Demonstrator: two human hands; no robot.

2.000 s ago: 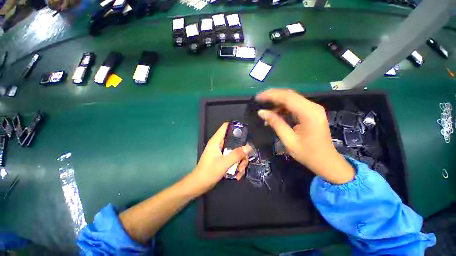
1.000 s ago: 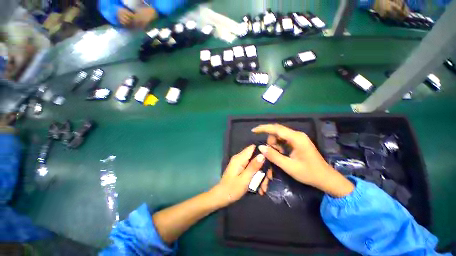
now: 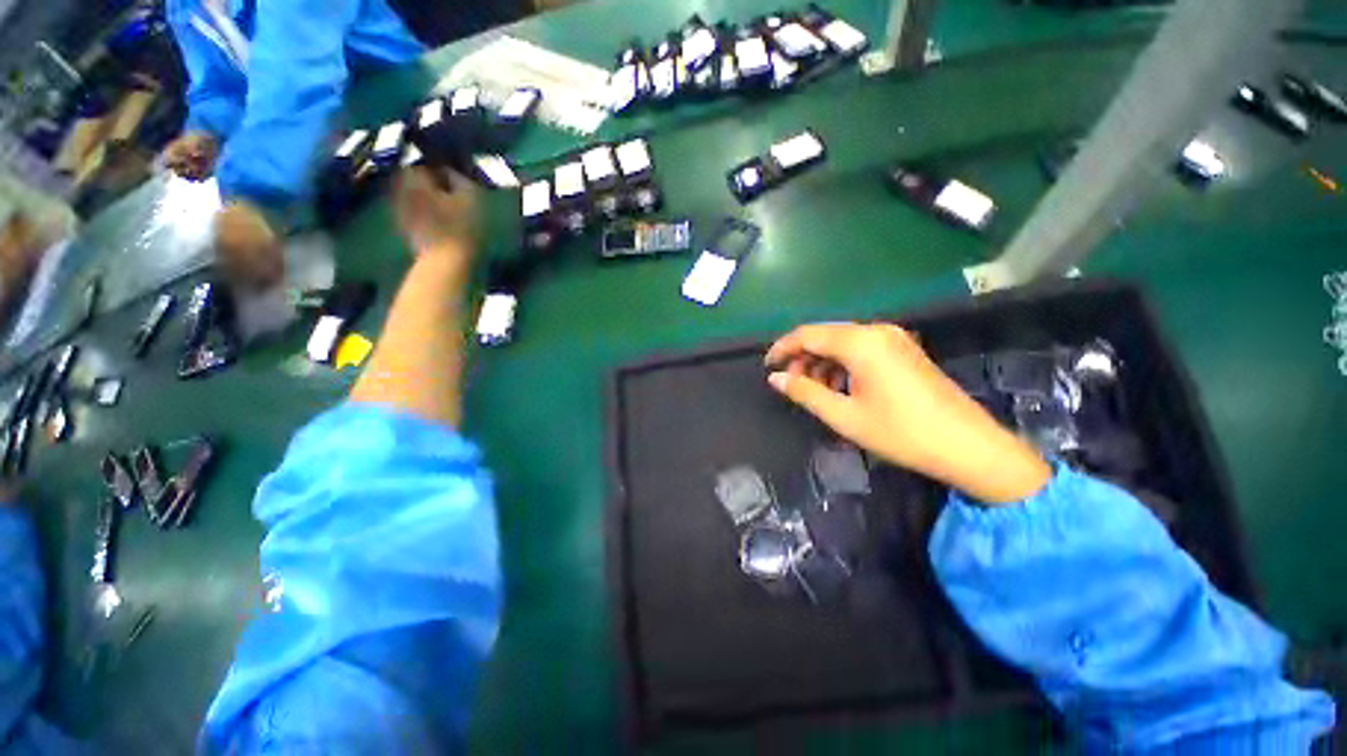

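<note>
My left hand is blurred and reaches far forward to the left end of a row of handsets with white lower halves. A dark shape lies beside its fingers; whether the hand holds it I cannot tell. My right hand is over the black tray, fingers loosely curled, thumb and forefinger a little apart, with nothing visible between them. Below it, several loose square covers lie in the tray's wide section. More covers lie in the right section, partly hidden by my right arm.
A grey post rises from the green bench behind the tray. More handsets lie across the back and left, with a yellow tag beside one. Another person's blue sleeves and hands are at the upper left. White loops lie far right.
My left hand has left the tray and reached forward to the handset row; the handset it held is no longer over the tray. My right hand has parted from it. Another person's arms have come closer.
</note>
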